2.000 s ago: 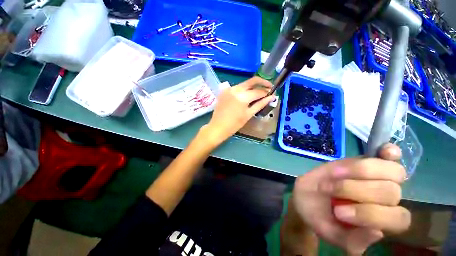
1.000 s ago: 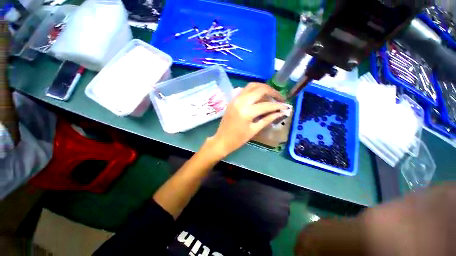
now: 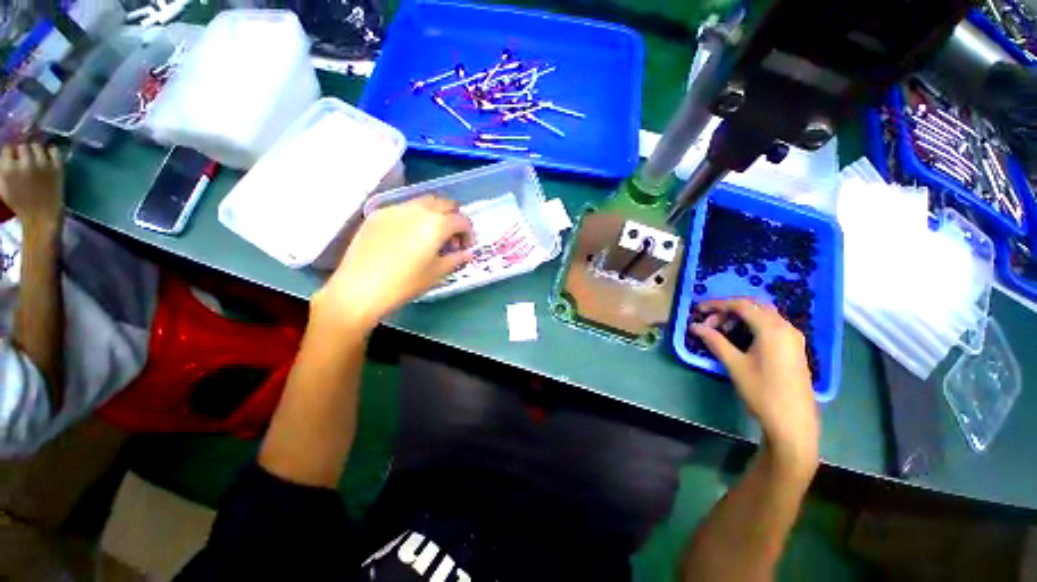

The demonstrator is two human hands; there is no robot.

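My left hand point(image 3: 398, 256) reaches into the clear plastic box point(image 3: 534, 199) of pale-and-red sticks point(image 3: 506, 247); its fingertips are curled, and whether they hold a stick is hidden. My right hand point(image 3: 762, 352) has its fingertips in the small blue tray point(image 3: 828, 284) among the black rings point(image 3: 756, 256); I cannot tell if it holds one. The silver fixture point(image 3: 646, 248) stands on the brownish press base plate point(image 3: 591, 298), with no hand on it. The dark ram point(image 3: 696, 182) points down above it.
The large blue tray point(image 3: 620, 108) with scattered sticks is behind. A white lidded tub point(image 3: 313, 182) and a phone point(image 3: 176, 191) lie left. A small white piece point(image 3: 522, 322) lies before the press. White sheets point(image 3: 910, 267) are right. Another person's hand point(image 3: 31, 176) and a red stool point(image 3: 199, 364) are left.
My left hand has moved from the fixture to the clear box. My right hand has left the press lever and is in the small blue tray. The fixture is uncovered. The view has shifted.
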